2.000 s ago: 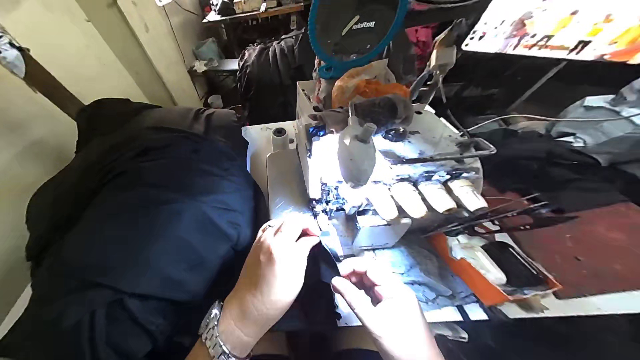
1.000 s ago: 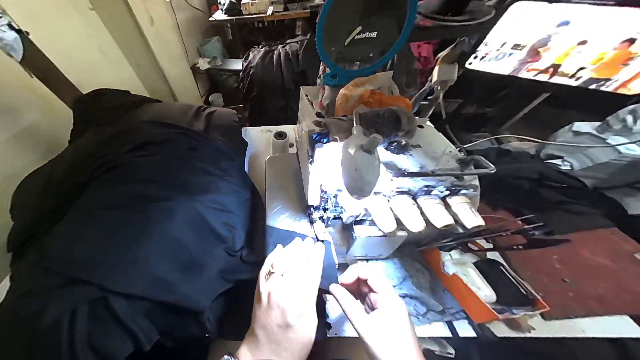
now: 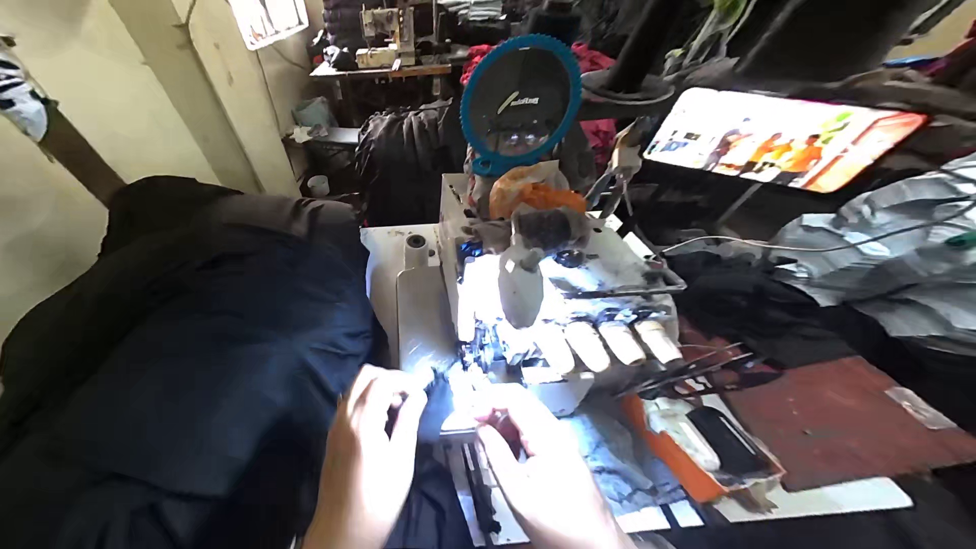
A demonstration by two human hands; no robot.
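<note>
An overlock sewing machine, pale and brightly lit, stands ahead, with its needle area at the lower left of its body. Just before this area lies a small piece of dark fabric. My left hand has its thumb and fingers together at the upper left edge of that fabric. My right hand is to the right, thumb and forefinger close together beside a bright pale edge; glare hides whether they grip anything. A smooth metal side plate extends beyond my left fingers.
A large heap of dark cloth rises on the left. To the right are an orange tray with small items, tweezers-like tools and a reddish board. A blue-rimmed round object and a lit phone screen stand above.
The dark piece lay under my left hand's flat fingers one second ago; now those fingers are curled and raised at its edge. My right hand remains beside it. The view has tilted upward.
</note>
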